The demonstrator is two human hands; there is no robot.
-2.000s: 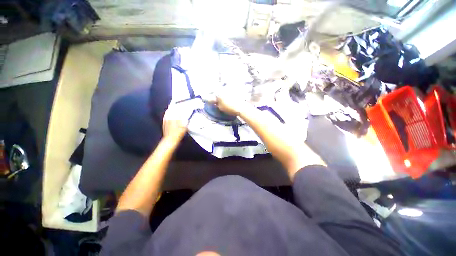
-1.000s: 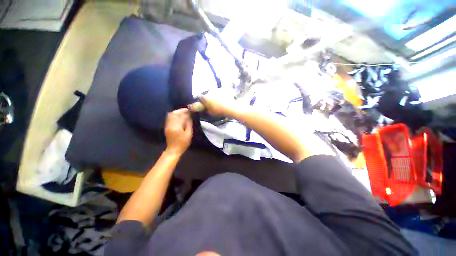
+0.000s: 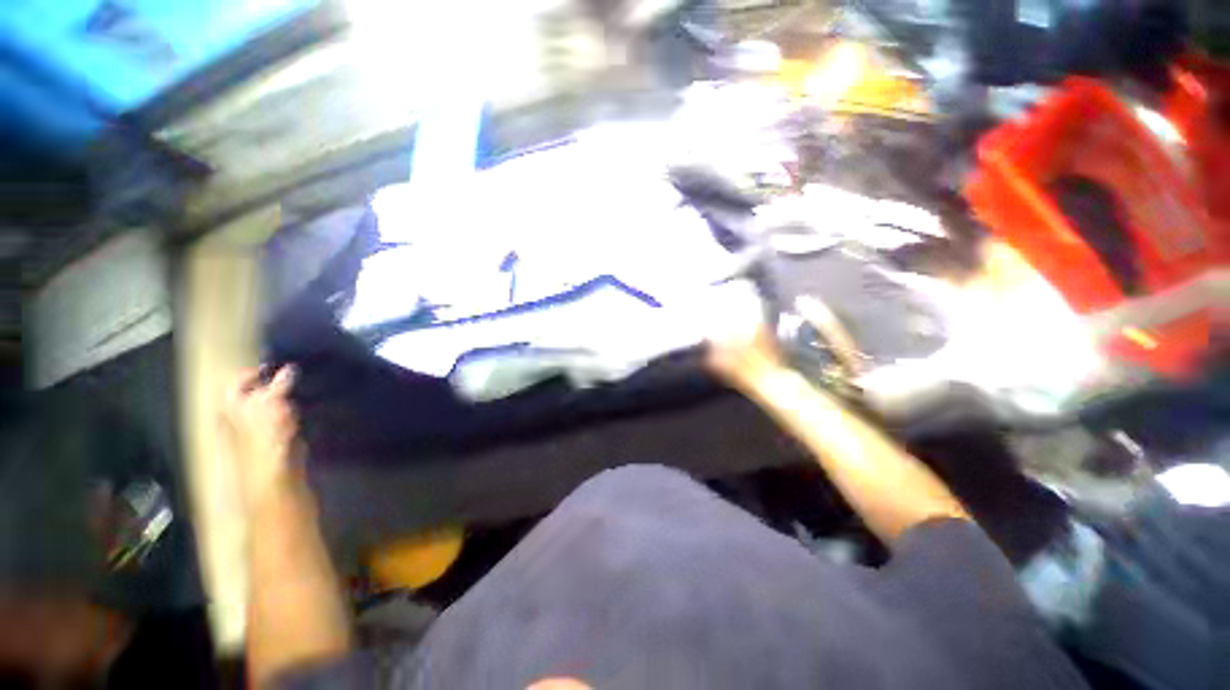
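The garment (image 3: 540, 256) lies spread on the ironing table, white with dark seam lines and a dark band along its near and left side. My left hand (image 3: 267, 404) is at the far left, its fingers closed on the dark edge of the garment near the pale wooden table edge. My right hand (image 3: 739, 334) is at the garment's right end; glare and blur wash out its fingers, so its grip cannot be told. A blurred pale and brown shape, perhaps the iron (image 3: 826, 337), is just right of my right hand.
Red slotted baskets (image 3: 1079, 202) stand at the right. Blurred cloth and clutter lie at the back right, with an orange-yellow piece (image 3: 850, 78) among them. A pale wooden edge (image 3: 216, 310) runs down the left. A bright blue strip (image 3: 448, 146) is behind the garment.
My hands have moved far apart, left hand to the left and right hand to the right. The garment is spread wider, covering where the rounded dark pad showed. The view has turned.
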